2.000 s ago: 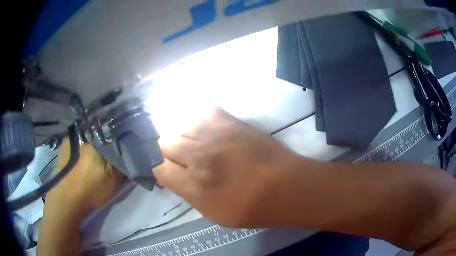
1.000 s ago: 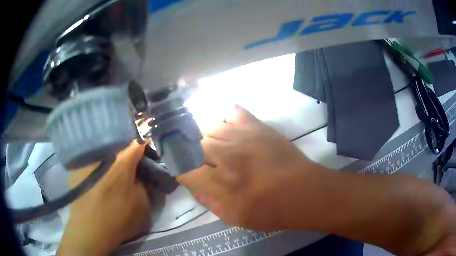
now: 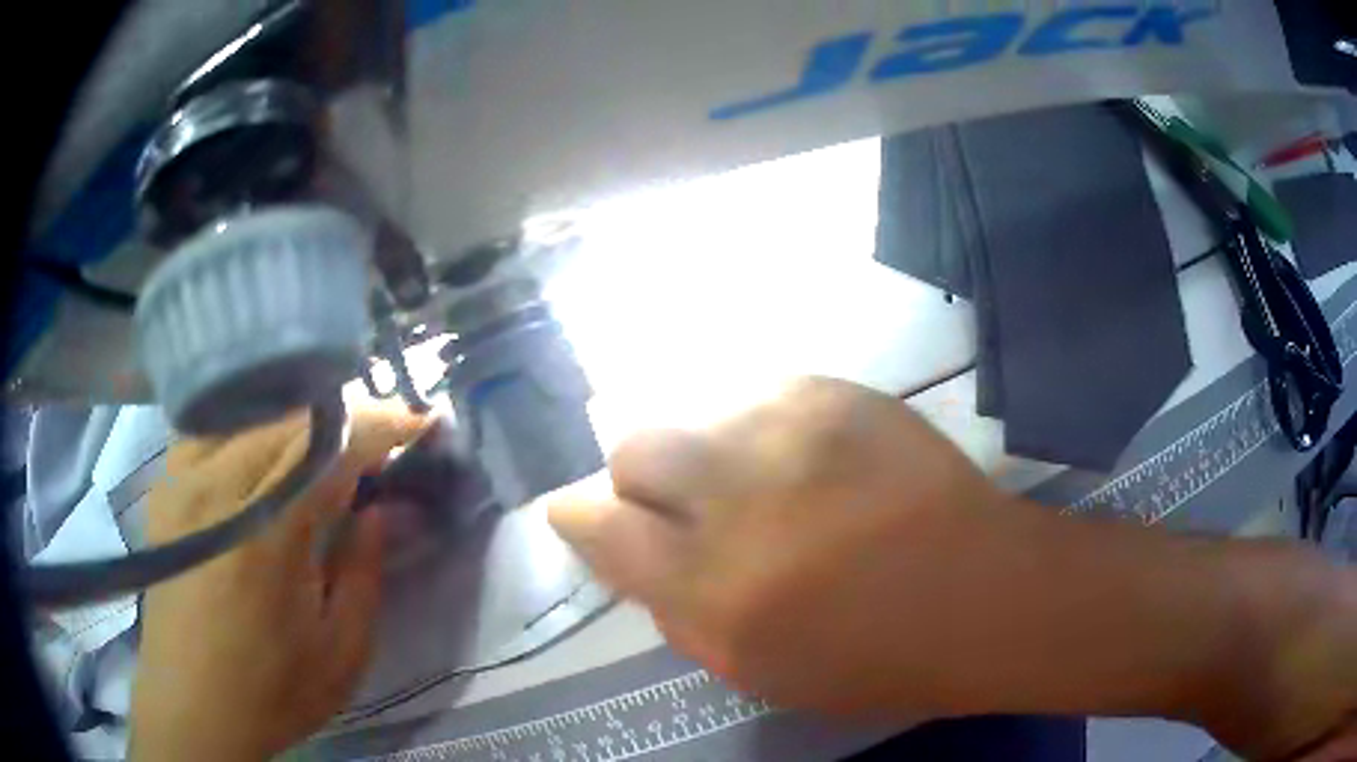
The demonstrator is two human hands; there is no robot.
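Observation:
The white sewing machine head [image 3: 625, 134] with blue "Jack" lettering spans the top. My left hand [image 3: 261, 551] is left of the needle area, partly behind the grey cable, its thumb and fingers around a small blurred dark grey piece [image 3: 424, 484]. My right hand [image 3: 819, 536] is right of the grey plastic block [image 3: 528, 424], with curled fingers low over the white table. Whether it holds anything cannot be told. The bright light washes out the area behind it. The needle tip is not clearly visible.
Stacked dark grey cut pieces [image 3: 1064, 283] lie right of the needle. Black-handled shears [image 3: 1287, 335] and a green-handled tool [image 3: 1243, 179] lie beyond. A ribbed whitish knob [image 3: 256, 320] hangs at left. Pale fabric [image 3: 67, 476] lies far left. A ruler strip [image 3: 640, 722] lines the front edge.
My right hand has moved slightly right, away from the grey block, and its fingers are more curled. My left hand has shifted a little left with the dark piece. The view has also shifted.

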